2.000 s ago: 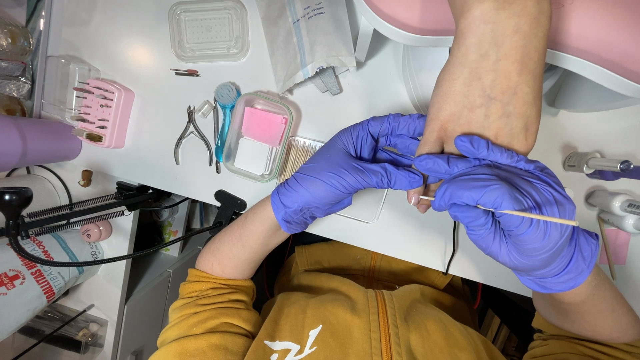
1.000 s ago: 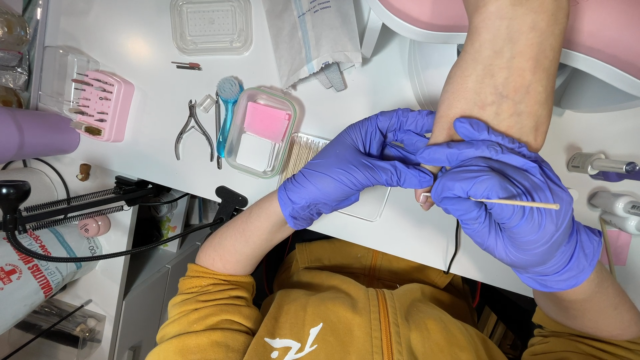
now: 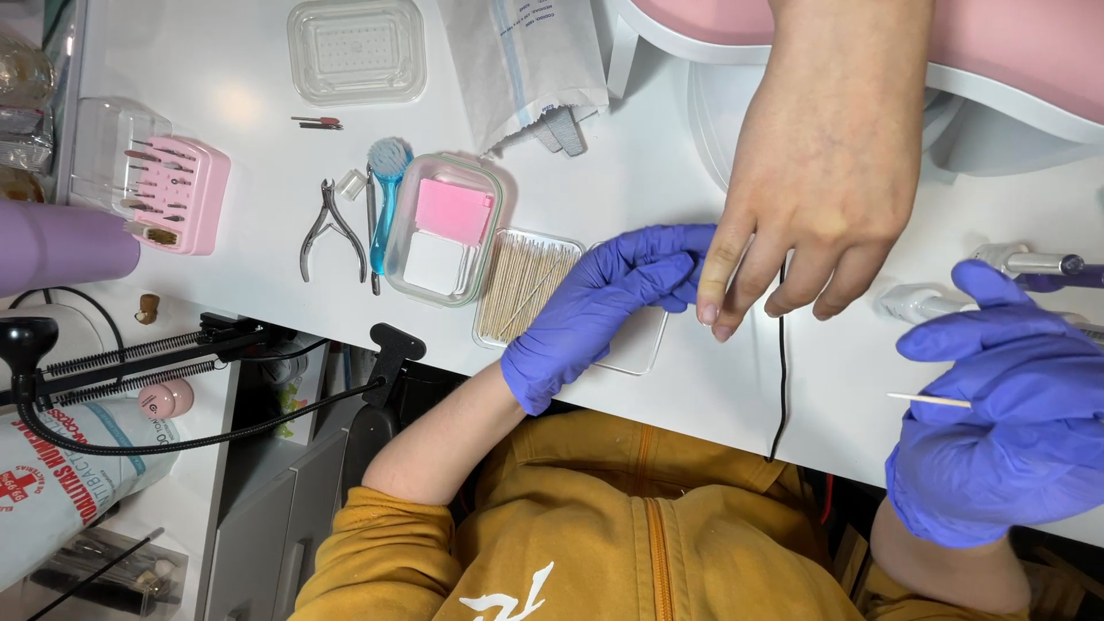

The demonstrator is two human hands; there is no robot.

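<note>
My left hand [image 3: 617, 297], in a purple glove, reaches to the fingers of another person's hand [image 3: 819, 185], which hangs palm down over the white table. Its fingertips are at that hand's outermost finger; whether they grip it cannot be told. My right hand [image 3: 1000, 405], also gloved, is at the right edge, apart from the other hand, and holds a thin wooden stick [image 3: 931, 400] whose tip points left. Beside my left hand, a tray of wooden sticks [image 3: 528, 285] lies next to a clear container [image 3: 496, 185] with pink and white pads.
Metal nippers [image 3: 330, 228], a blue-handled brush [image 3: 385, 203], a pink drill-bit holder [image 3: 200, 194] and a clear plastic box [image 3: 356, 52] lie leftward. A paper pouch [image 3: 535, 69] is at the top. Bottles [image 3: 923, 304] stand near my right hand. A black cable [image 3: 782, 379] crosses the table edge.
My right hand has moved away to the right with the wooden stick, off the other person's hand. That person's fingers, mostly covered before, now show spread out.
</note>
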